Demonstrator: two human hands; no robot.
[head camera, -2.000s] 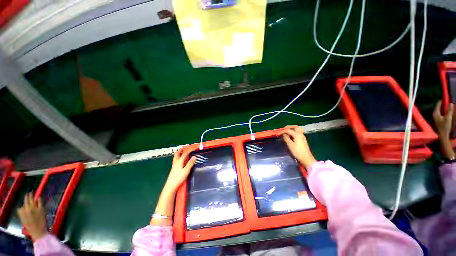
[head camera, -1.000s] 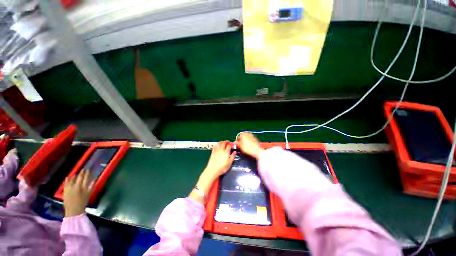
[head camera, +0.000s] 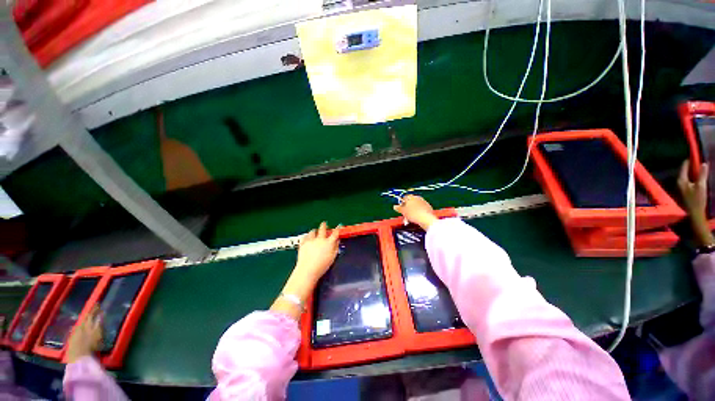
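Observation:
Two tablets in red-orange foam trays lie side by side before me. The left tablet (head camera: 352, 290) is dark with reflections. The right tablet (head camera: 427, 286) shows small white text lines at its top and is partly covered by my right sleeve. My left hand (head camera: 317, 252) rests on the upper left corner of the left foam tray (head camera: 306, 337), holding its edge. My right hand (head camera: 415, 211) is at the top edge of the right tablet, fingers closed on a white USB cable (head camera: 470, 188). The plug itself is too small to make out.
Stacked trays with a tablet (head camera: 600, 176) stand at the right. Hanging white cords (head camera: 629, 157) pass in front of them. Other people's hands (head camera: 85, 337) touch trays at far left and far right. A yellow sheet (head camera: 361, 86) with a small meter (head camera: 358, 40) hangs above the green bench.
The cable has come off the left tablet's top edge. My right hand has moved from there to the right tablet's top edge. My left hand has stayed at the left tray.

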